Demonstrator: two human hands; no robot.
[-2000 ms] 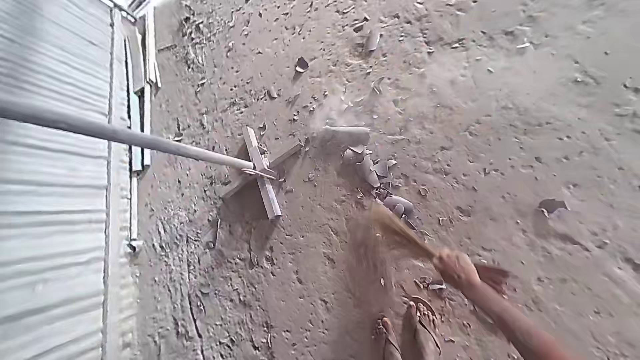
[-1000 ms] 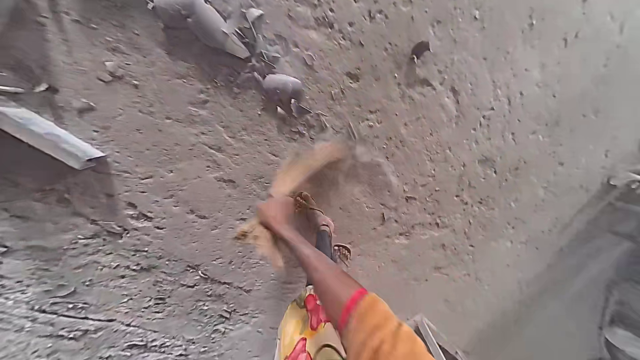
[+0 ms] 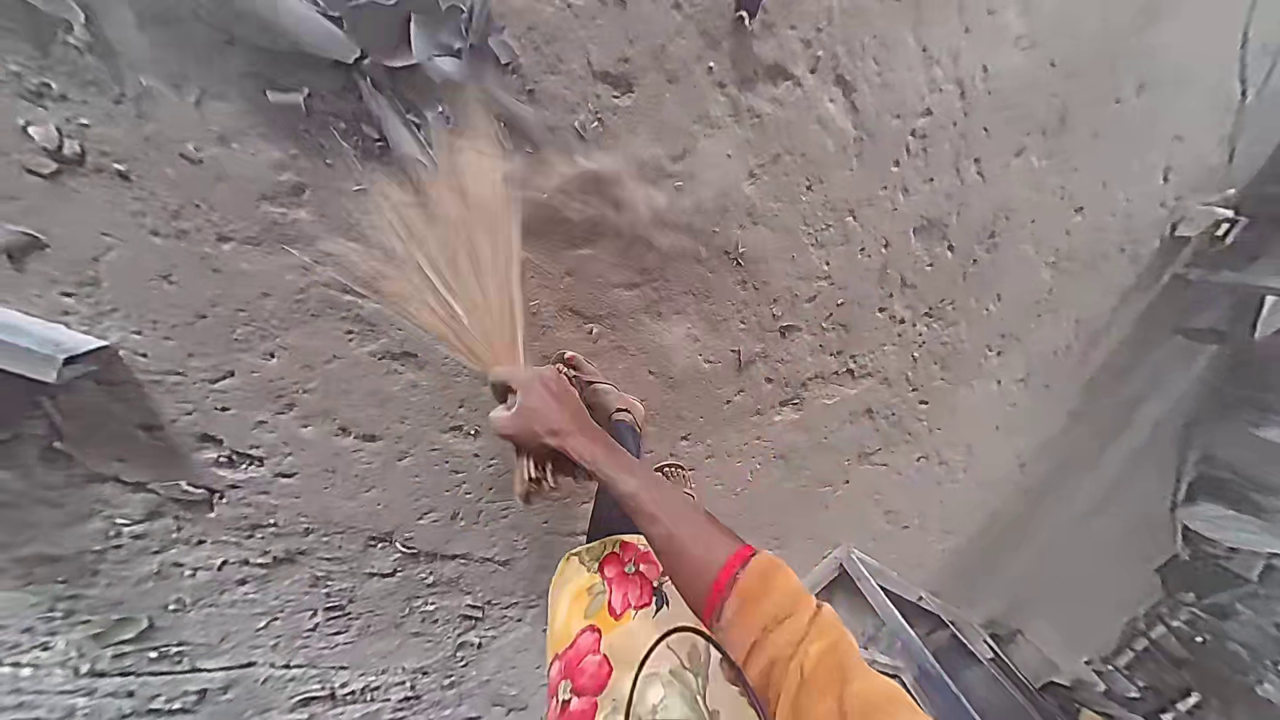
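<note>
My right hand grips the bound handle end of a broom of thin straw-like stalks, just in front of my sandalled feet. The bristles fan out up and to the left over the dirt ground, blurred by motion, with a haze of dust beside them. Their tips reach grey broken pieces at the top, whose material I cannot tell. My left hand is out of view.
The end of a pale squared beam lies at the left edge. A metal-looking frame stands at lower right, near my sleeve. Rubble and other debris line the right edge. Small stones and chips dot the ground.
The broom has swung so its bristles now point up and left toward the grey broken pieces, where a second ago they pointed right. My right hand still holds it.
</note>
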